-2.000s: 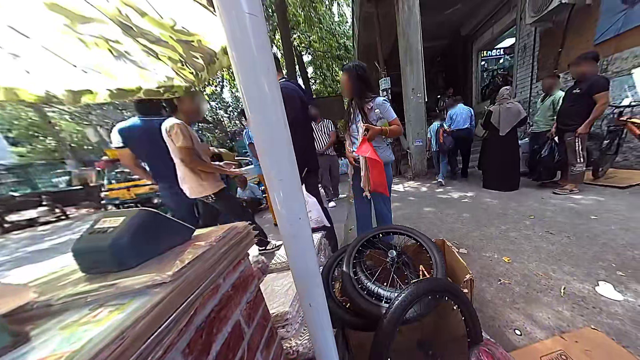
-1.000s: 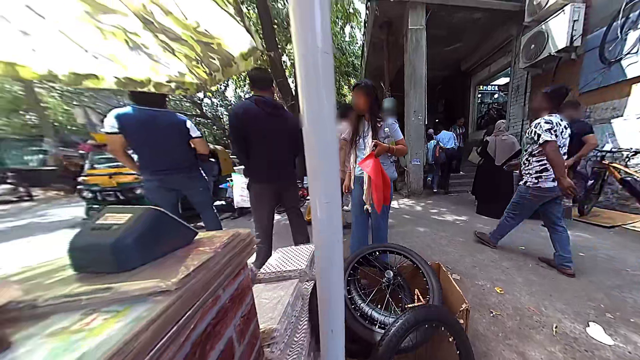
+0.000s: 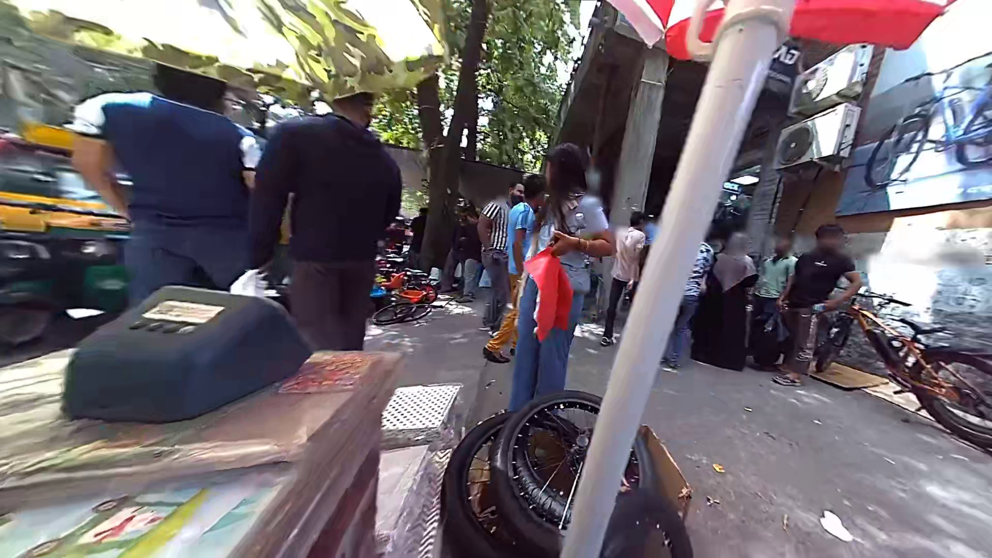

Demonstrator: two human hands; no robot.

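Neither my left hand nor my right hand shows in the head view. Close by at the lower left, a dark plastic device (image 3: 186,353) with a small label sits on a stack of plastic-wrapped boards or boxes (image 3: 341,411). A white metal pole (image 3: 666,294) slants up through the view, right of centre. Behind its foot, several black-tyred spoked wheels (image 3: 508,473) lean together by an open cardboard box (image 3: 665,465).
A person in a light top and jeans (image 3: 554,310) stands beyond the wheels with a red cloth. Two people (image 3: 325,209) stand behind the device. An orange bicycle (image 3: 914,349) is at the right; a red and white umbrella (image 3: 852,19) hangs overhead. More people stand farther back.
The view has shifted, and the umbrella's edge has come in at the top. The walker in the patterned shirt on the right is no longer seen there.
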